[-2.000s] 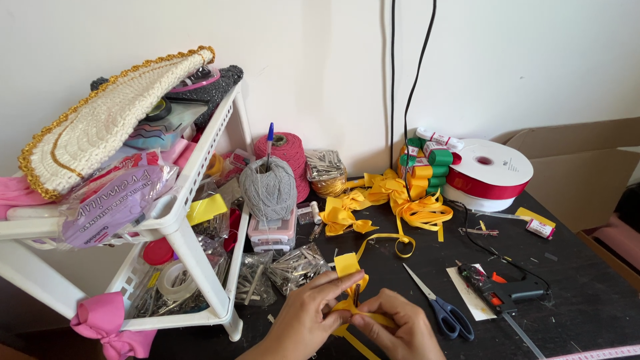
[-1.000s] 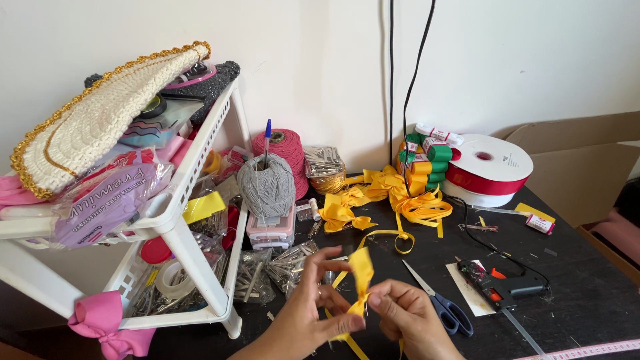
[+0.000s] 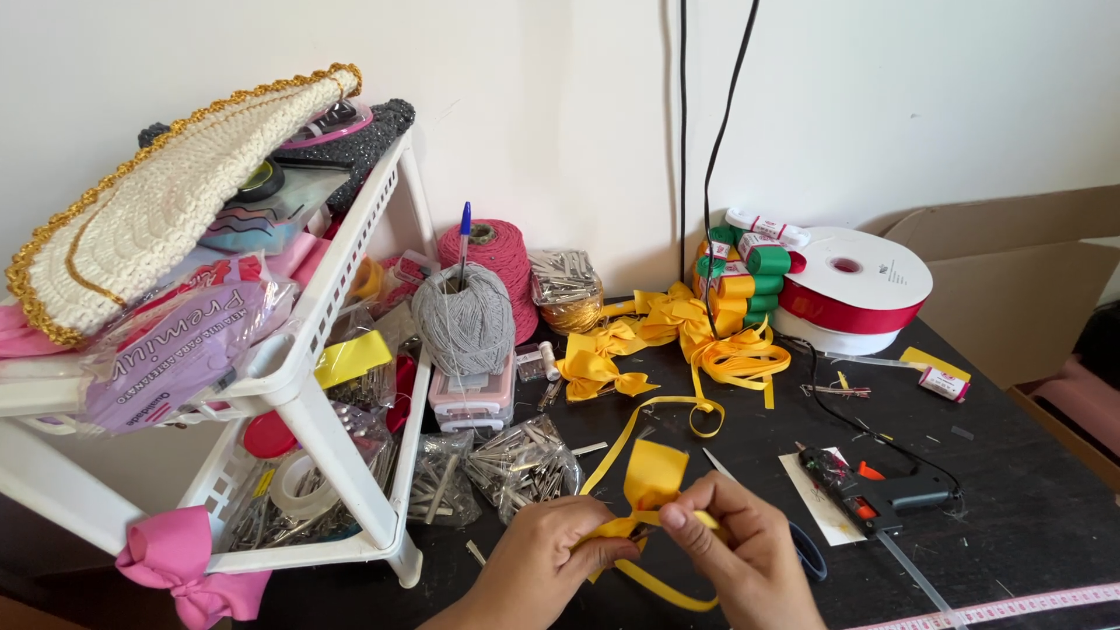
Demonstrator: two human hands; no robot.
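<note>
Near the bottom middle, a yellow ribbon bow (image 3: pixel 654 472) is pinched between both hands, one loop standing up. My left hand (image 3: pixel 560 556) grips the bow's lower left part. Thumb and forefinger of my right hand (image 3: pixel 731 542) hold a narrow yellow ribbon (image 3: pixel 669 595) across the bow's centre. That ribbon also hangs in a loop below, and a strand leads back to a yellow ribbon coil (image 3: pixel 739 359). Finished-looking yellow bows (image 3: pixel 599 372) lie by the coil. Scissors (image 3: pixel 809 551) are partly hidden behind my right hand.
A glue gun (image 3: pixel 875 494) rests at right on a white card, above a pink measuring tape (image 3: pixel 1032 604). Bags of metal clips (image 3: pixel 529 468), grey yarn (image 3: pixel 464 319) and a white shelf rack (image 3: pixel 337 477) stand left. Ribbon rolls (image 3: pixel 853 280) sit at the back.
The bow has been lowered and turned since one second ago. My right hand now draws the narrow ribbon across its middle, and the fingers of my left hand have closed in around it.
</note>
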